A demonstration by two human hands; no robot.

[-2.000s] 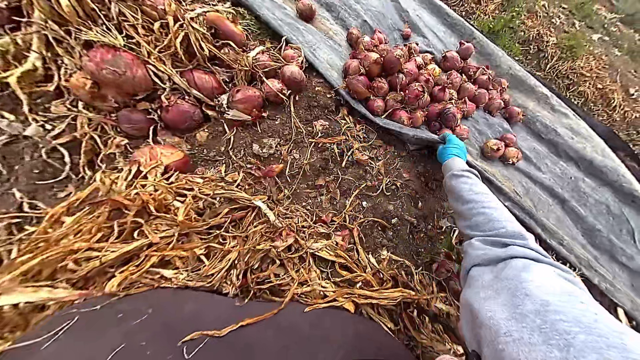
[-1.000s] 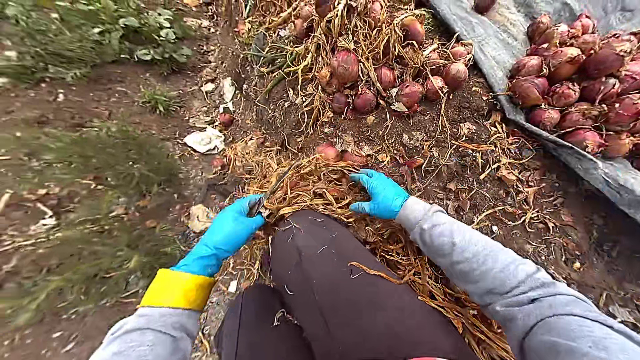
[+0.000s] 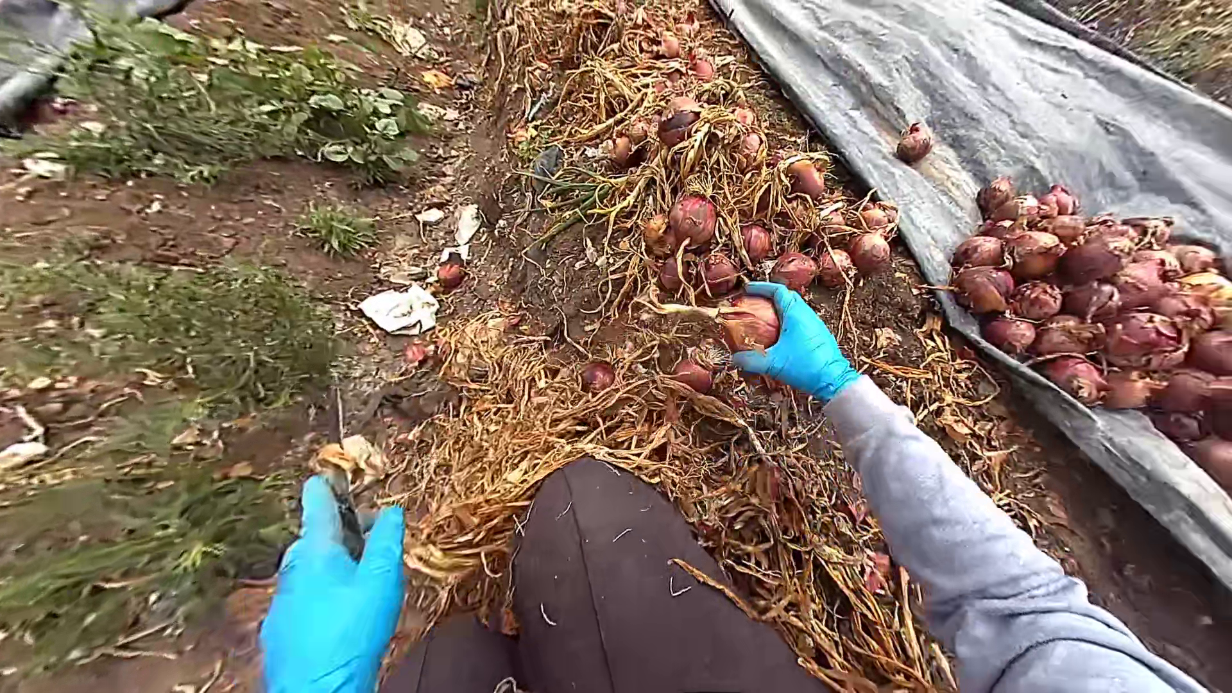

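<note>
My right hand [image 3: 799, 342], in a blue glove, grips a red onion [image 3: 750, 322] whose dry stalk points left. It is just below a heap of red onions [image 3: 693, 221] with dried tops. My left hand [image 3: 337, 587], also gloved in blue, is at the lower left and holds a dark tool [image 3: 347, 520], partly hidden by the fingers; its kind cannot be told. A pale dry scrap [image 3: 354, 456] shows by the tool's tip. Two more onions [image 3: 598, 375] lie on the dry leaves between the hands.
A grey fabric sheet [image 3: 866, 87] runs down the right side and bears a pile of red onions [image 3: 1088, 289] and a lone onion [image 3: 914, 142]. Dry onion leaves [image 3: 500, 423] surround my knee [image 3: 616, 577]. Green weeds [image 3: 192, 327] grow on the left.
My right hand has moved up and away from my knee and now holds an onion. My left hand has moved away from the dry leaves by my knee to the lower left.
</note>
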